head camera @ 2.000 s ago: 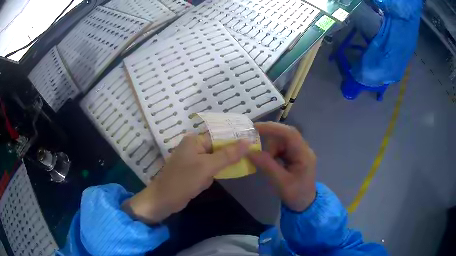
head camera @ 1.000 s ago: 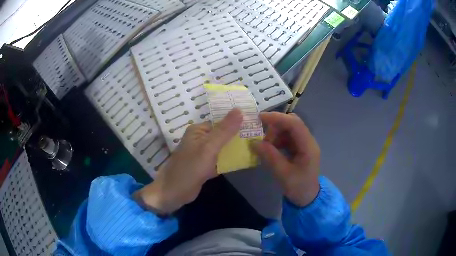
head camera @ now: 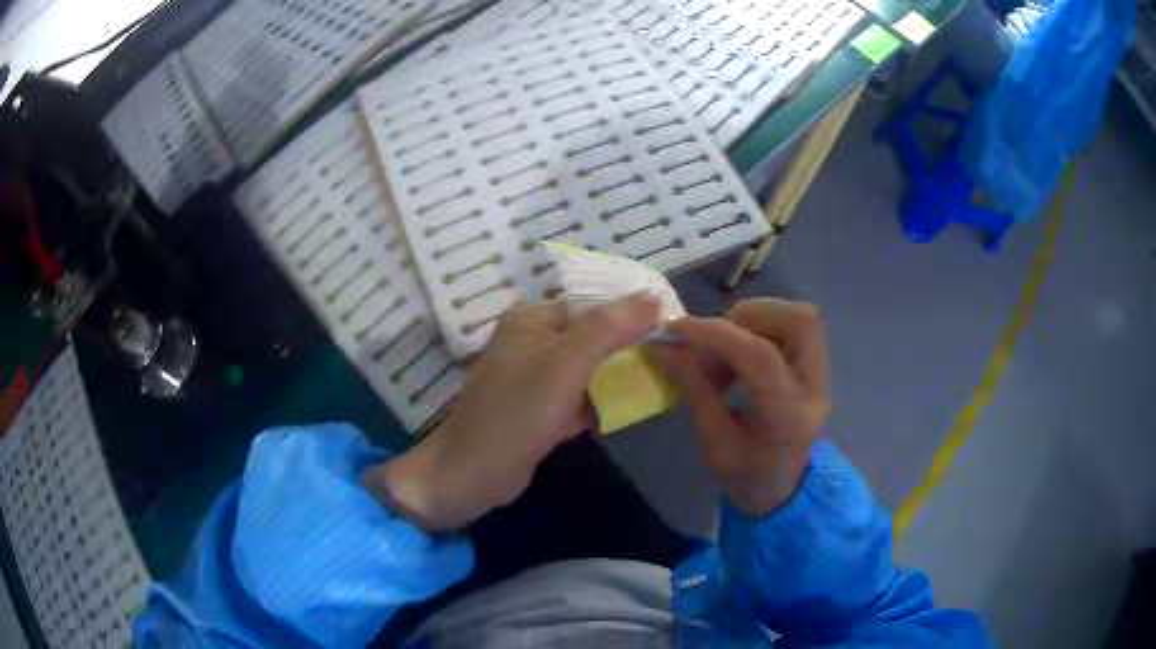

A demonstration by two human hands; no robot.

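Observation:
A yellow paper slip point(head camera: 634, 391) with a white printed section is held in front of my body, over the near edge of the trays. The white section curls upward and is bent. My left hand point(head camera: 517, 403) holds the slip from the left, thumb on top of it. My right hand point(head camera: 761, 396) pinches the slip's right edge between thumb and fingers. The fingertips hide part of the slip. A white slotted tray point(head camera: 558, 159) lies just beyond my hands, on top of another white slotted tray point(head camera: 323, 260).
More slotted trays stand at the back and a tray point(head camera: 64, 507) lies at the left. The silver fixture point(head camera: 165, 358) and red press handle point(head camera: 38, 241) are at the far left. A blue stool point(head camera: 932, 178) and a person's blue smock point(head camera: 1052, 102) are at the upper right.
The slip was spread flatter one second ago; its white part is now folded over and curled. Both hands sit slightly further right in view, and the trays have shifted right in the picture.

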